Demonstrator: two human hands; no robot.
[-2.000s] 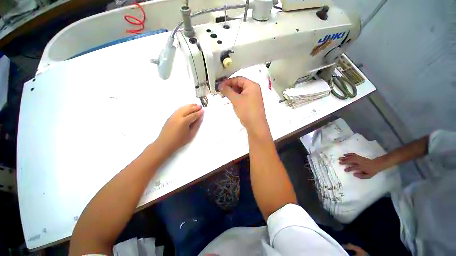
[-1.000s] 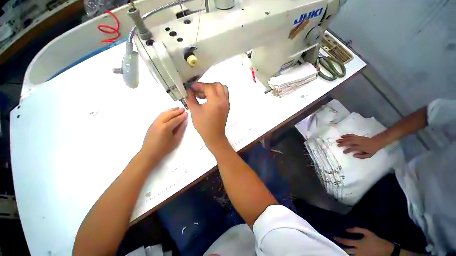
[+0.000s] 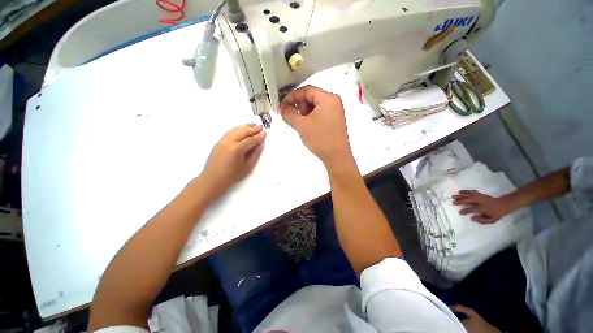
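The cream sewing machine [image 3: 364, 32] with blue JUKI lettering stands at the back of the white table [image 3: 117, 195]. Its presser foot [image 3: 265, 119] is down near the tabletop. My left hand [image 3: 234, 153] lies just left of the foot, fingertips close to it. My right hand [image 3: 318, 123] is raised just right of the foot, thumb and forefinger together under the head. What either hand holds cannot be made out; white cloth hardly shows against the white table.
Small white pieces [image 3: 413, 106] are stacked by the machine base, with scissors [image 3: 467, 97] and a brown tray [image 3: 478, 77] to their right. The lamp [image 3: 207, 62] stands left of the head. Another person's hand [image 3: 481, 206] rests on piled white panels [image 3: 481, 244].
The camera view has swung and moved, shifting the machine right. My right thumb and forefinger have moved slightly away from the foot. The other person's lower hand is now mostly out of view.
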